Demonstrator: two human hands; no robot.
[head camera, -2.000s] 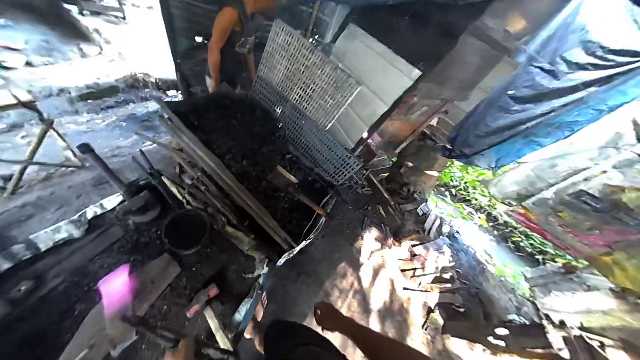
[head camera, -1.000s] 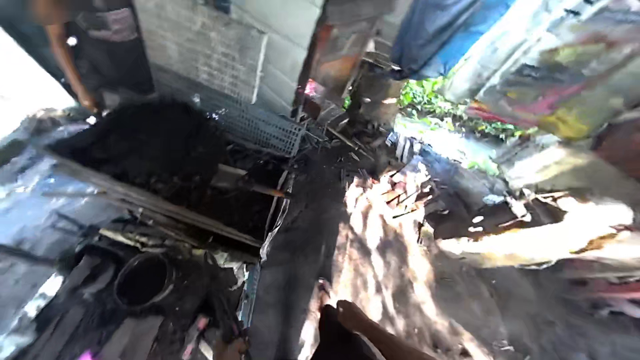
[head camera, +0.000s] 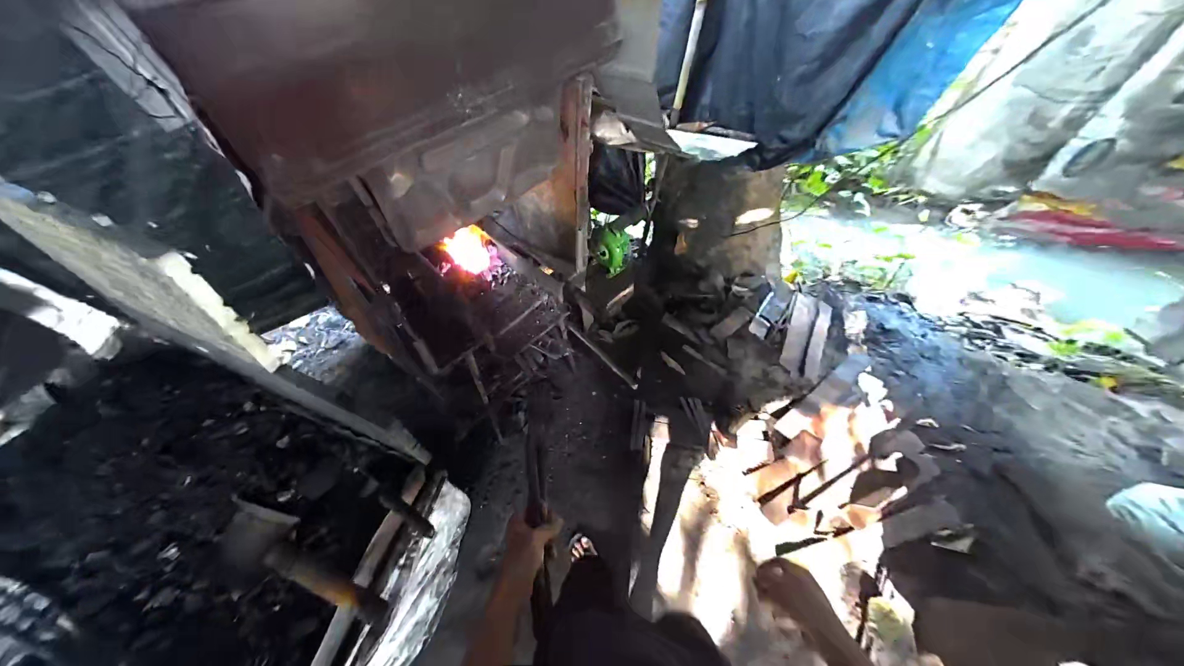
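Note:
My left hand (head camera: 534, 536) is closed around the handles of long dark metal tongs (head camera: 535, 467), which point forward over the dark ground. Whether the tongs grip anything cannot be made out. My right hand (head camera: 782, 581) hangs at the lower right, above sunlit ground, and nothing shows in it; its fingers are blurred. Ahead, a bright fire (head camera: 469, 251) burns in a forge hearth beneath a sooty metal hood (head camera: 481, 176). Metal bars (head camera: 527, 319) lie in front of the fire.
A shovel (head camera: 310, 578) rests on the charcoal bin (head camera: 83, 472) at the left, edged by boards. Cut metal pieces (head camera: 823, 462) lie heaped at the right. A green machine part (head camera: 611, 248) stands behind the hearth, near a blue tarp (head camera: 888, 83).
The view has swung right and toward the forge. My left hand, near the lower left two seconds ago, is now in front of me with the tongs. The glowing piece seen then is out of view.

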